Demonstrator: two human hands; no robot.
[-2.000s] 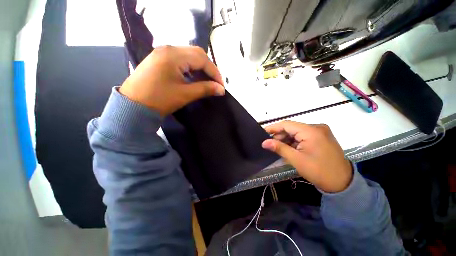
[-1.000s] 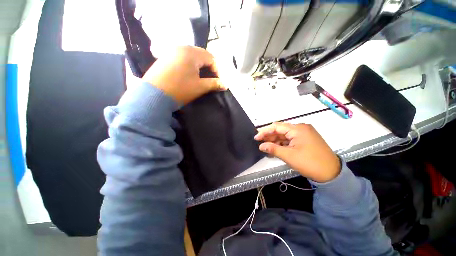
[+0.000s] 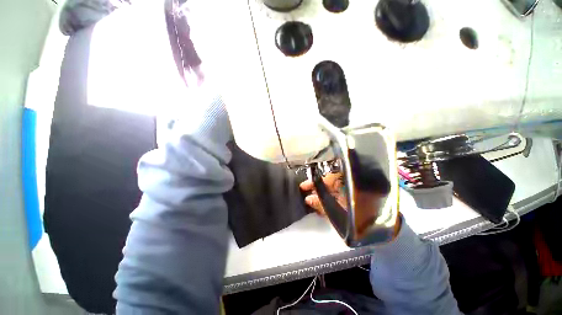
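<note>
A dark fabric panel [image 3: 265, 197] lies under the left side of the white sewing machine head [image 3: 425, 80], its lower corner near the table's front edge. My right hand [image 3: 326, 194] is partly hidden behind a shiny framed machine part [image 3: 373, 184]. Its fingertips hold the panel's right edge close to the needle area. My left sleeve reaches to the panel's upper left, but the left hand is lost in glare or behind the machine head, so its grip cannot be seen.
A long dark cut piece [image 3: 98, 191] lies flat at left, with a grey bunched cloth [image 3: 86, 15] at its top. A black smartphone [image 3: 477, 184] with a white cable lies at right. Pink and blue snips [image 3: 403, 175] show partly behind machine parts. Earphone cord [image 3: 314, 295] hangs below the table edge.
The view has moved in over the machine head, which now covers much of the picture and the left hand. The right hand and the panel's right edge are now close to the needle area.
</note>
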